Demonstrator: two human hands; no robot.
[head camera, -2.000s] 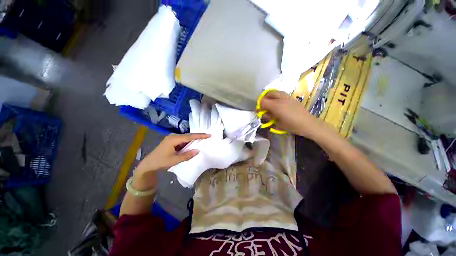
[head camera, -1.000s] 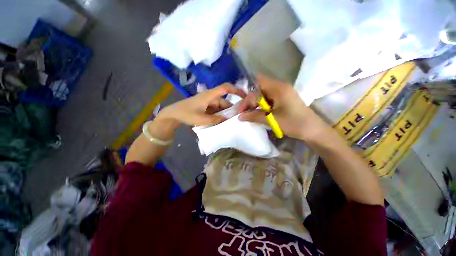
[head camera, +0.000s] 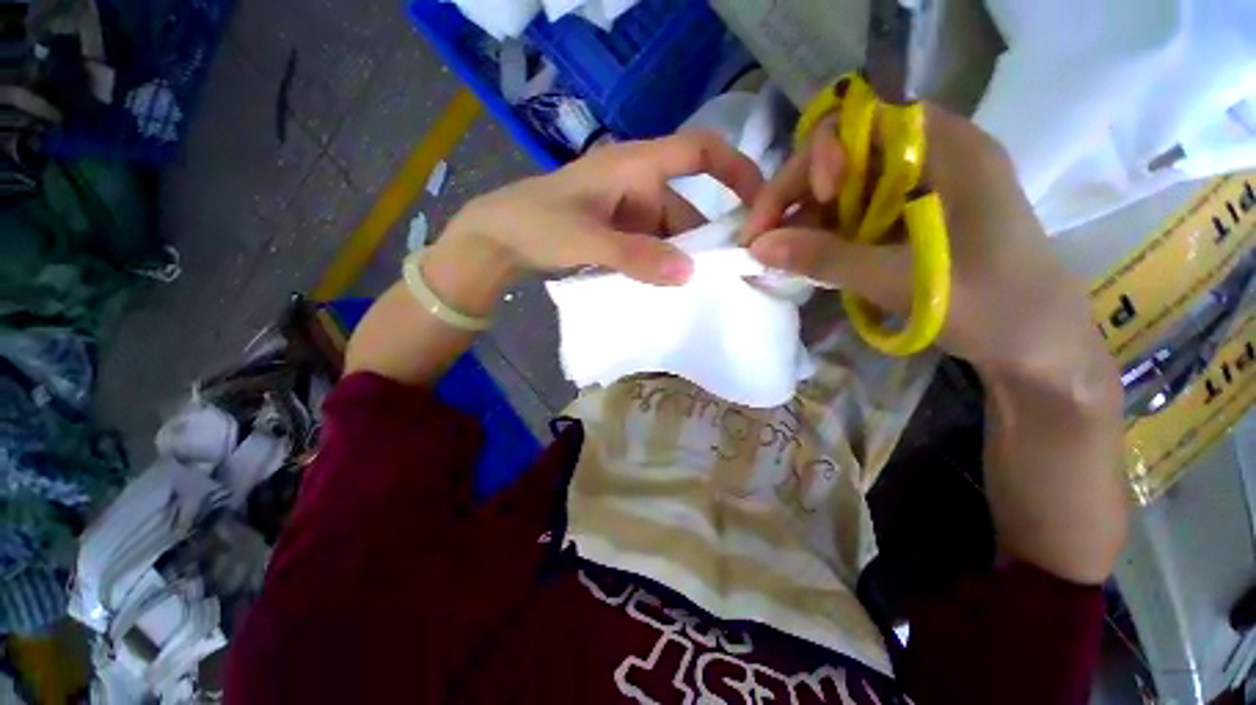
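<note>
White fabric pieces (head camera: 675, 331) hang between my two hands above my lap, over a tan striped apron (head camera: 689, 482) with faint lettering. My left hand (head camera: 606, 207) grips the pieces between thumb and fingers at their upper left. My right hand (head camera: 950, 248) has yellow-handled scissors (head camera: 930, 269) looped on its fingers. Its thumb and fingertips also pinch the upper right edge of the white pieces. The scissor blades are not clearly visible.
A blue crate (head camera: 641, 69) with white pieces stands beyond my hands. A pale table carries a large white sheet (head camera: 1102, 97) and yellow "PIT" tape bands (head camera: 1185, 400) at right. Cloth heaps (head camera: 165, 510) and another blue crate (head camera: 152, 103) lie at left.
My hands have come together on the white pieces. The scissors, earlier pointing at the cloth, have swung back in my right hand. The view has shifted, with crate and table now higher in the picture.
</note>
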